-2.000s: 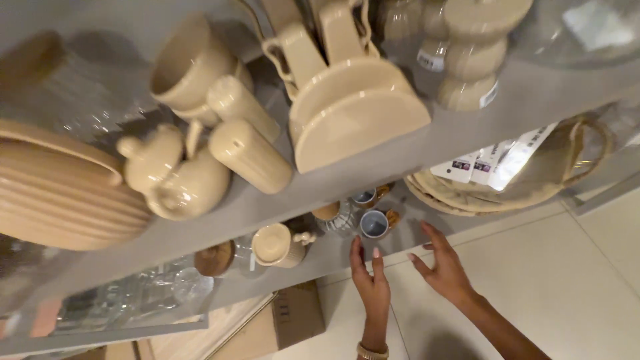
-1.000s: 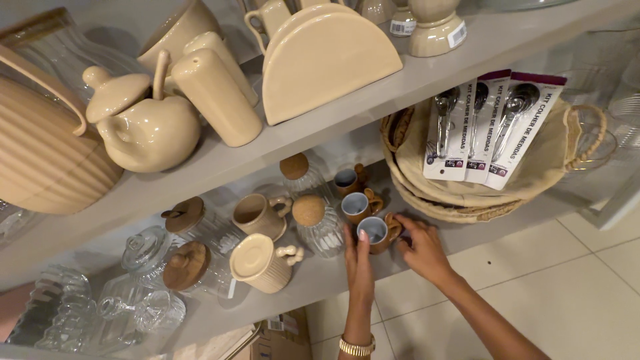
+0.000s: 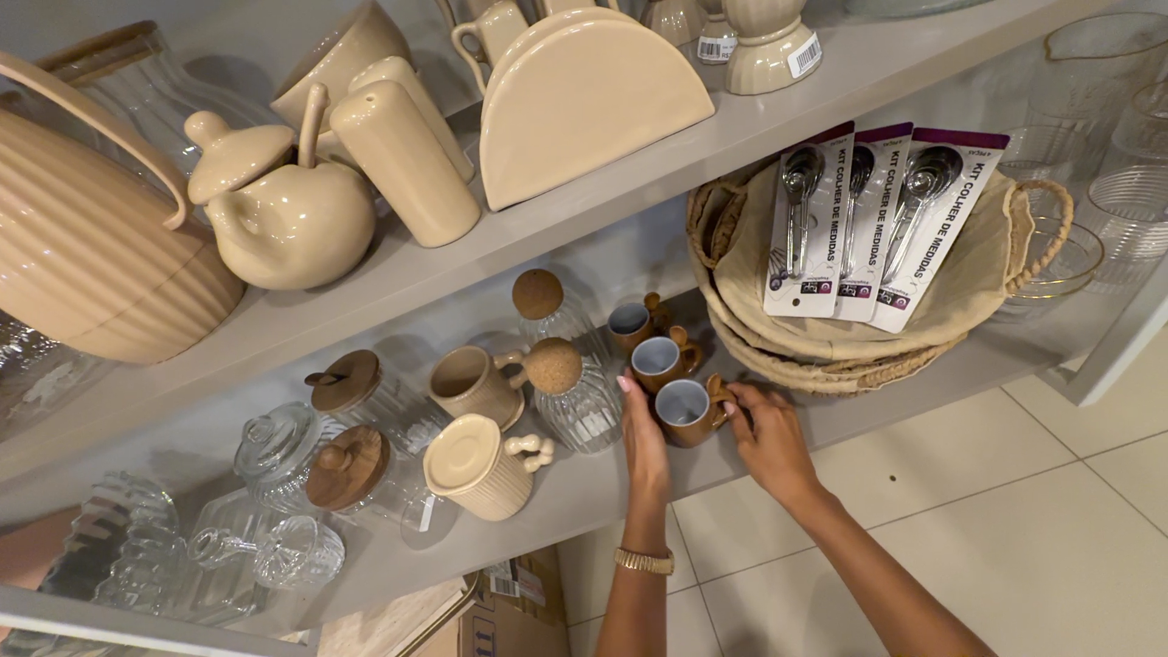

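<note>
Three brown cups with grey-blue insides stand in a slanting row on the lower shelf: the front cup (image 3: 686, 412), the middle cup (image 3: 659, 359) and the rear cup (image 3: 631, 323). Small brown spoons show at their handles. My left hand (image 3: 644, 438) lies upright along the left side of the front cup, fingertips by the middle cup. At the front cup's handle, my right hand (image 3: 768, 436) has its fingers and thumb; how firmly it grips is unclear. Just left of my left hand is a ribbed glass bottle with a cork ball stopper (image 3: 553, 366).
Lined woven baskets (image 3: 821, 351) holding packaged measuring spoons (image 3: 922, 228) sit right of the cups. Left are a cream lidded mug (image 3: 484, 465), a beige mug (image 3: 470, 388) and glass jars with wooden lids (image 3: 349, 467). The upper shelf (image 3: 547, 233) overhangs them. Cardboard box (image 3: 511, 611) below.
Both hands have closed in from in front of the cups to the sides of the front cup. The view has shifted nearer the lower shelf.
</note>
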